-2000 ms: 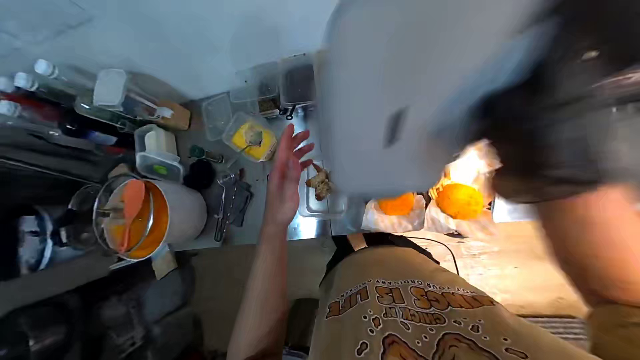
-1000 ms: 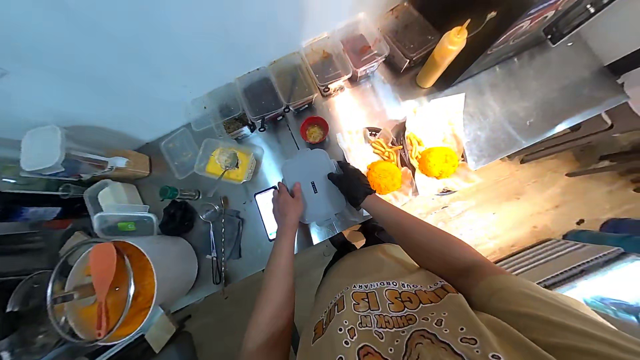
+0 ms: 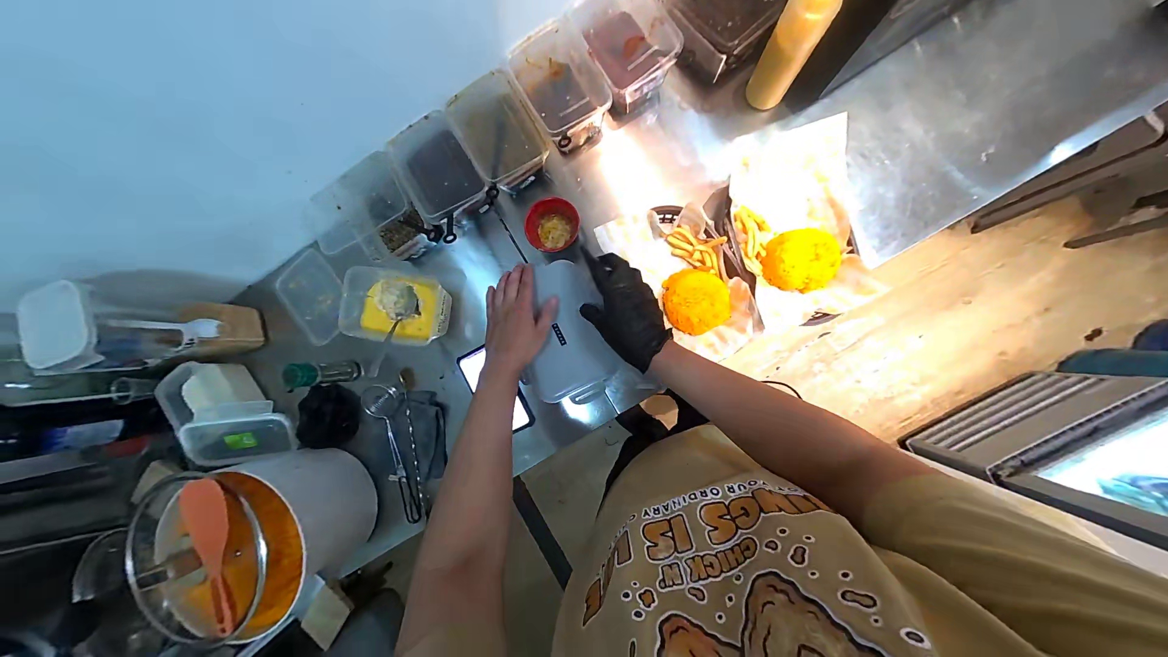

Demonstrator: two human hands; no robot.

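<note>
A grey lidded plastic container (image 3: 570,351) stands at the front edge of the steel counter. My bare left hand (image 3: 520,319) lies on its lid at the left, fingers extended. At its right side is my right hand (image 3: 630,310) in a black glove, fingers against the edge; their undersides are hidden. Just behind the container sits a red bowl (image 3: 552,224) with pale yellow food. To the right, two paper-lined baskets hold fries (image 3: 695,248) and round orange-yellow food pieces (image 3: 696,301). A device with a lit screen (image 3: 522,412) lies partly under my left wrist.
Clear lidded tubs (image 3: 497,126) line the wall, with a yellow squeeze bottle (image 3: 792,55) at their right. A tub of yellow food (image 3: 395,307), a whisk (image 3: 398,456), tongs and a large pot (image 3: 342,511) of orange liquid with a spatula (image 3: 205,525) stand left.
The grey container, raised close to the camera two seconds ago, is down on the counter. My left hand was open and apart from it then; now it rests on the lid.
</note>
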